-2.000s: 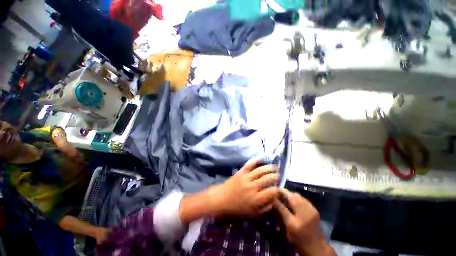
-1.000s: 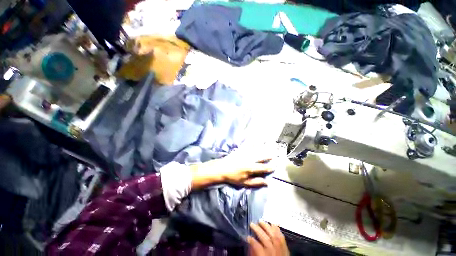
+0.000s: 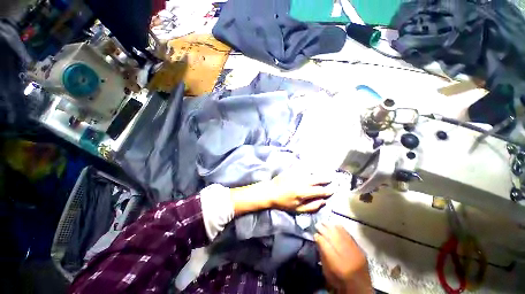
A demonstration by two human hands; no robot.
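The grey-blue garment piece is spread over the table and hangs over my lap, pale under the lamp. My left hand lies palm down on the cloth, fingers pointing right toward the needle area of the white sewing machine. My right hand is at the table's front edge, its fingertips on the cloth's right edge. Its grip is partly hidden. The presser foot and needle are lost in glare.
Scissors with red and yellow handles lie on the machine bed. Dark garments and a green mat are at the far side. A neighbouring machine and a grey basket are at left.
Since two seconds ago, my hands have parted: the left now lies flat near the needle area, the right at the cloth's edge. The camera view has also turned and shifted.
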